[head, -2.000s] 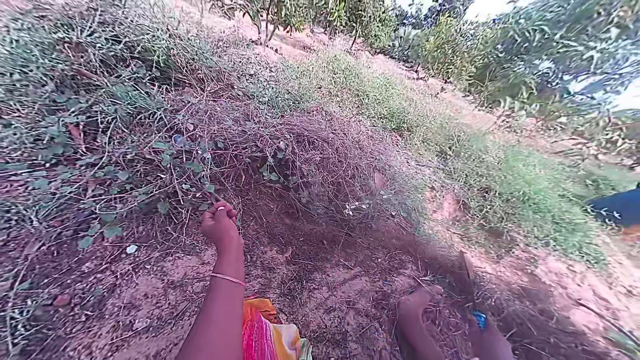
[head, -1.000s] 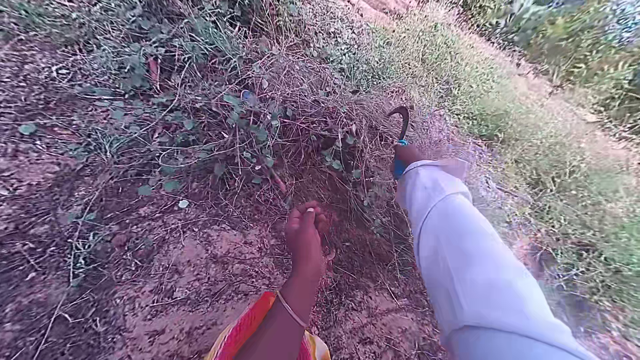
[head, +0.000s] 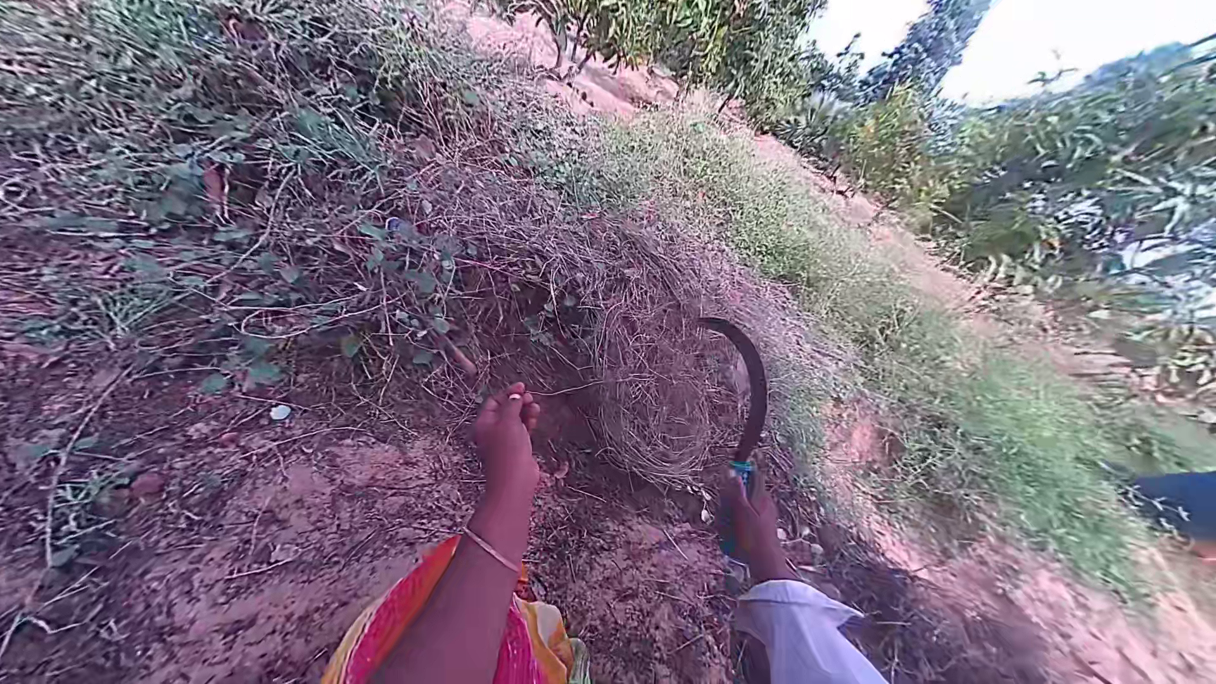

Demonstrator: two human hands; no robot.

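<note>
My left hand (head: 506, 432), with a bangle at the wrist, pinches a thin dry stem (head: 565, 389) that runs right toward a tangle of dried grass (head: 655, 399). In my right hand (head: 750, 522) is a sickle (head: 755, 389) by its blue handle; its dark curved blade points up, with the tip bent to the left, in front of the dry grass. A short woody stub (head: 461, 358) stands just above and left of my left hand. Green-leaved weeds (head: 408, 275) grow above it.
Bare reddish soil (head: 351, 513) with dry twigs lies below the weeds. Green grass (head: 988, 437) covers the slope at right, with leafy bushes (head: 1073, 180) beyond. A dark blue thing (head: 1178, 503) shows at the right edge. Bright cloth (head: 427, 608) hangs by my left forearm.
One second ago the sickle was higher against the dry grass with my right arm stretched out; now that arm is drawn back lower. The view has swung.
</note>
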